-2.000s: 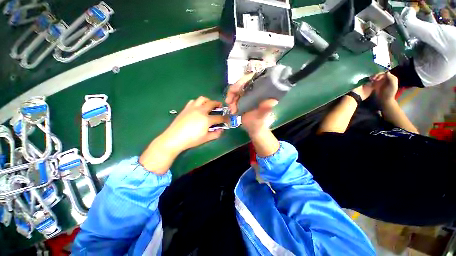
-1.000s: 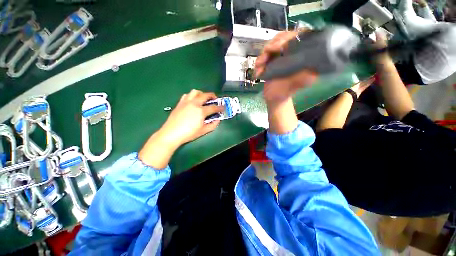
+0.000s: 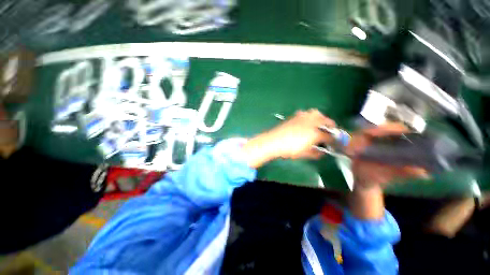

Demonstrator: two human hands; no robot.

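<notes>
The picture is blurred. My left hand [image 3: 295, 137] holds a white loop-shaped unit [image 3: 334, 135] down on the green bench [image 3: 263, 91]; its head with a blue strip shows past the fingers, and the rest is hidden under the hand. My right hand [image 3: 376, 153] is closed around the grey electric screwdriver [image 3: 416, 152], which lies sideways to the right of the unit. Its tip is not clear, so I cannot tell if it touches the unit.
A pile of loop units [image 3: 137, 121] lies at the left, one single unit [image 3: 219, 102] beside it. A pale rail [image 3: 231, 52] crosses behind. The screw feeder [image 3: 395, 105] stands at the right. A person's dark sleeve [image 3: 48, 177] is far left, and another person's arm [image 3: 454, 215] lower right.
The view has swung left, so everything sits further right in it. The screwdriver in my right hand has come down from beside the feeder, nearer the held unit.
</notes>
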